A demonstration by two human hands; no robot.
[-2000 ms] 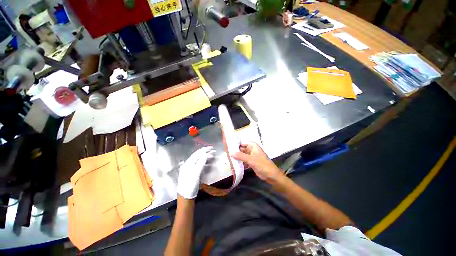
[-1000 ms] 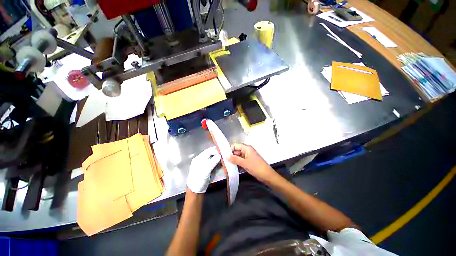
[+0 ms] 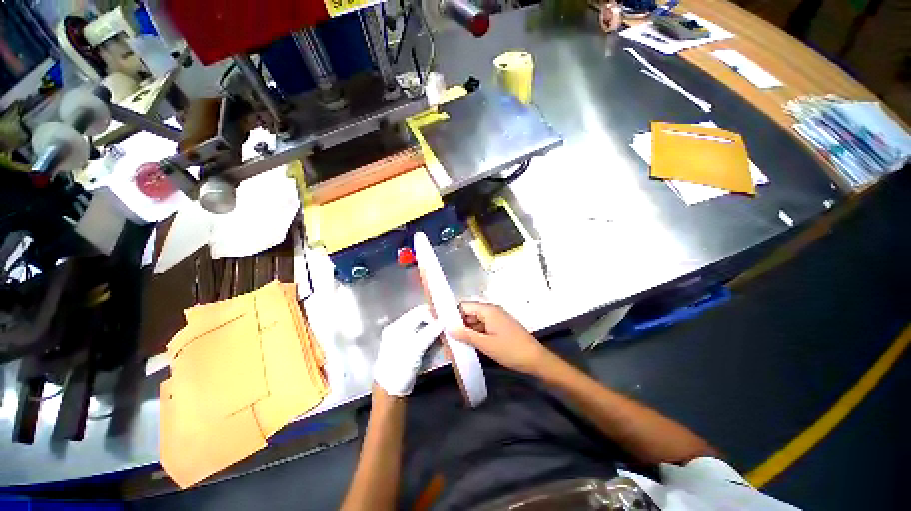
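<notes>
A long narrow leather strip (image 3: 462,361), red-brown on one side and pale on the other, stands on edge in front of the press, its far end near the red button. My left hand (image 3: 405,351), in a white glove, holds it from the left. My bare right hand (image 3: 496,335) pinches it from the right, near its middle. A yellow-orange panel (image 3: 374,209) lies on the press bed under the head. A dark blue button box (image 3: 385,249) is along the front of the press.
Orange leather panels (image 3: 240,374) are stacked at the left. Another panel (image 3: 702,158) lies on white paper at the right. The red press head (image 3: 235,28) is above. A yellow cylinder (image 3: 514,76) stands behind the plate. A black rectangle (image 3: 500,230) lies right of the button box.
The strip was bent in a loop two seconds ago and is now straighter between both hands. My left hand has closed in on it. The view has shifted slightly.
</notes>
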